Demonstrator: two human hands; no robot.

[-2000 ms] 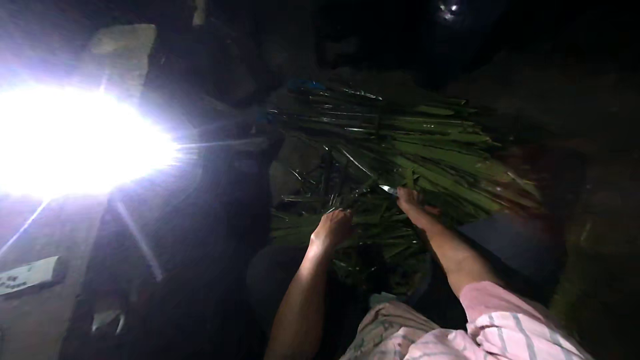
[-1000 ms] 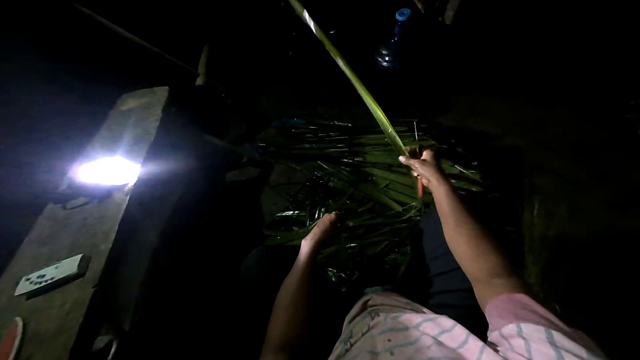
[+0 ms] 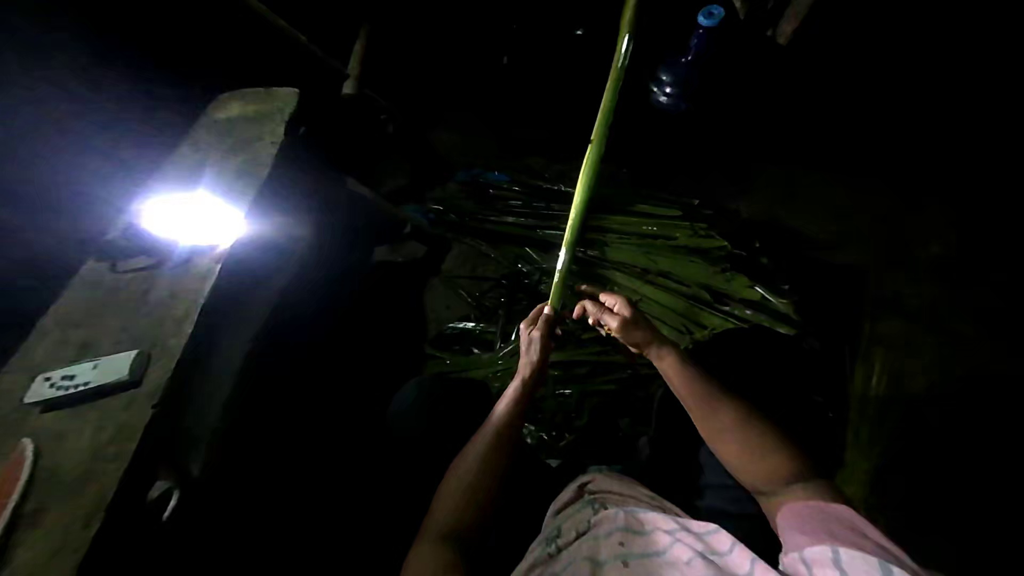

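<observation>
A long green palm leaf strip (image 3: 588, 172) rises from my left hand (image 3: 536, 340), which is closed around its lower end. Just right of the strip is my right hand (image 3: 616, 318), its fingers partly curled; whether it holds something small, such as a knife, I cannot tell. Behind and below both hands lies a pile of long green leaves (image 3: 676, 276), spread out in the dark.
At the left runs a wooden plank (image 3: 104, 308) bearing a bright lamp (image 3: 192, 218), a white remote control (image 3: 86, 378) and part of an orange object (image 3: 12, 480). A clear plastic bottle (image 3: 668, 84) with a blue cap is at the upper right.
The long leaf strip, in my right hand one second ago, is now in my left hand. Two seconds ago my right hand held a small blade near the pile.
</observation>
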